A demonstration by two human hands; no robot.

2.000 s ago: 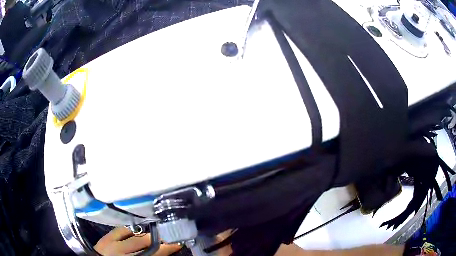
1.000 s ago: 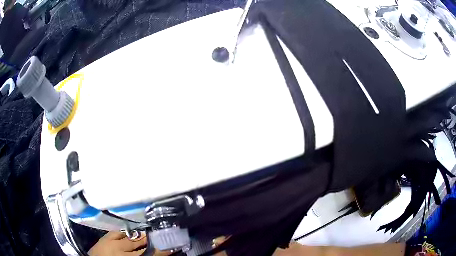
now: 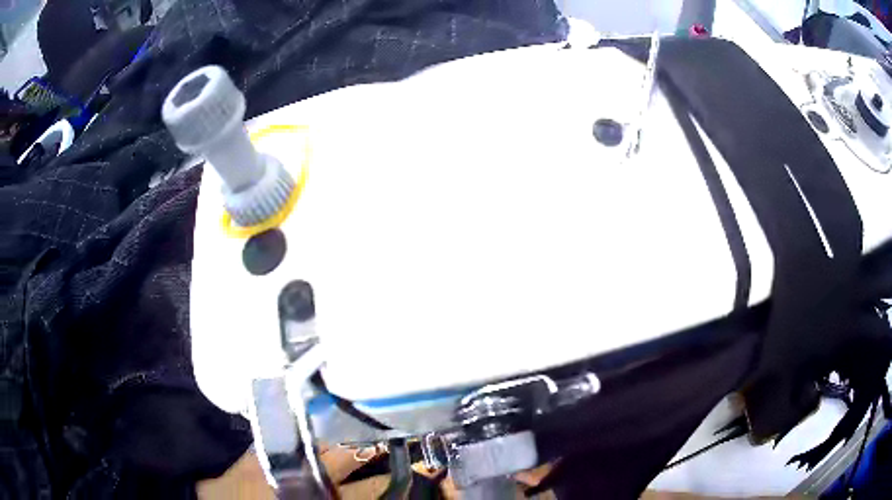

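The white sewing machine head (image 3: 469, 244) fills the middle. Dark checked fabric (image 3: 108, 244) lies bunched left of it and behind it. Skin of my left hand (image 3: 230, 484) shows at the bottom edge, behind the shiny lever guard (image 3: 281, 430); its fingers are mostly hidden. Only a sliver of my right hand (image 3: 538, 477) shows at the bottom edge, right of the thread tension dial (image 3: 494, 457). The machine head hides the needle area, and I cannot tell what either hand holds.
A grey ribbed knob (image 3: 230, 146) stands on the head's left end. A black band (image 3: 797, 215) wraps the arm at right, with black strips (image 3: 856, 415) hanging below. A dark pouch (image 3: 778, 415) lies beside them. A blue item (image 3: 861, 479) shows at the lower right corner.
The view has shifted, so the machine sits further right and more fabric shows at left. Less of my hands shows at the bottom edge, and my right forearm is nearly out of the picture.
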